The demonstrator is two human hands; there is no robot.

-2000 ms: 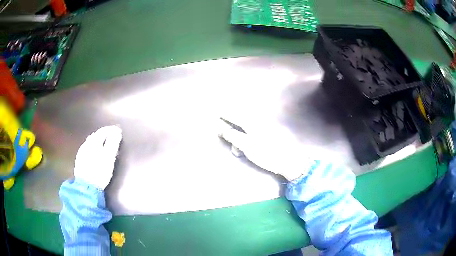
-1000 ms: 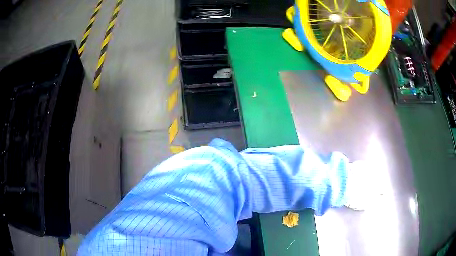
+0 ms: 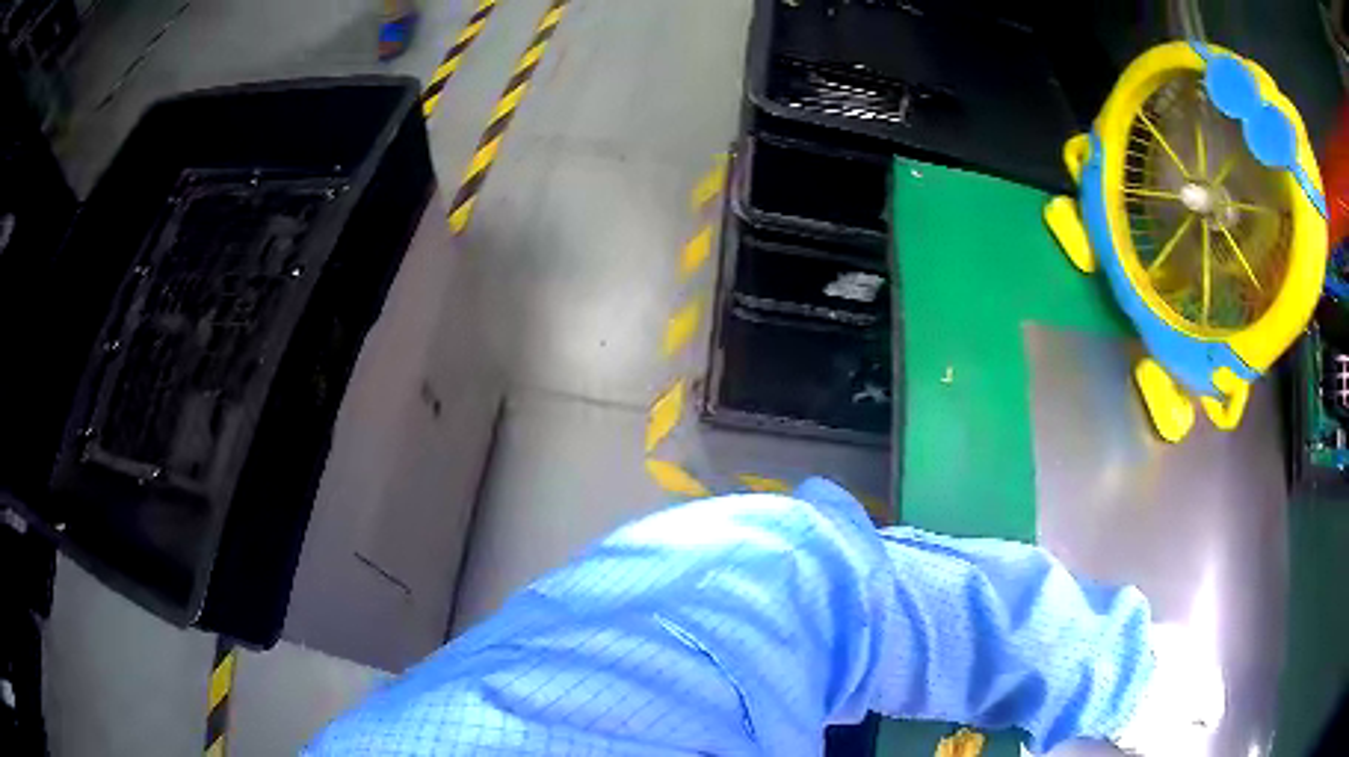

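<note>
My left hand [image 3: 1179,695], in a white glove, lies over the steel bench plate [image 3: 1087,429] at the lower right. It is washed out by glare, so its fingers cannot be made out. The blue sleeve [image 3: 769,621] of my left arm reaches across the bottom of the view to it. My right hand is out of the picture.
A large black crate [image 3: 289,340] stands at left beside the bench. Black bins [image 3: 799,370] sit against the green bench mat [image 3: 962,296]. A yellow and blue fan [image 3: 1206,207] stands at upper right. A yellow lump [image 3: 959,742] is at the bottom edge.
The view has swung left, away from the black parts bins and my right hand. The crate, floor and fan now show more fully, and my left hand sits nearer the lower right.
</note>
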